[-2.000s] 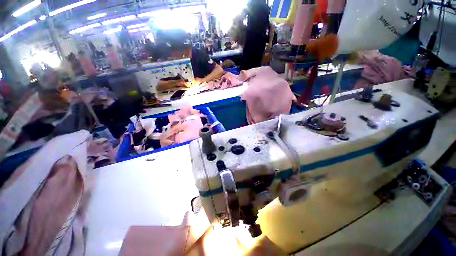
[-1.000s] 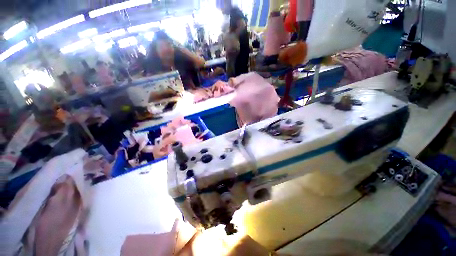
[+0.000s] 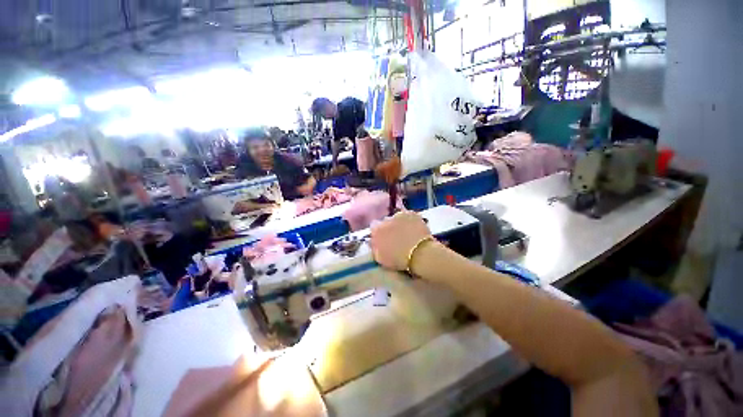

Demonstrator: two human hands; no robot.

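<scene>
A white sewing machine head (image 3: 350, 265) with a blue stripe stands in front of me. My right hand (image 3: 401, 238), bare with a gold bangle at the wrist, rests on top of the head, right of its middle; its fingers are bent over the far side, and I cannot tell if they grip anything. A dusty pink fabric panel (image 3: 213, 389) lies under the needle area in bright lamp glow. A stack of pink and white cut pieces (image 3: 96, 350) lies at the left of the table. My left hand is not in view.
A blue basket (image 3: 181, 295) with pink pieces is beyond the table. A hanging white bag (image 3: 440, 114) is behind the machine. Another machine (image 3: 615, 171) stands at the right. A pink heap (image 3: 680, 354) lies at the lower right. Two people are at the tables beyond.
My right arm has come in from the lower right and its hand is now on the machine head. The view has swung right, and the machine looks smaller and lower.
</scene>
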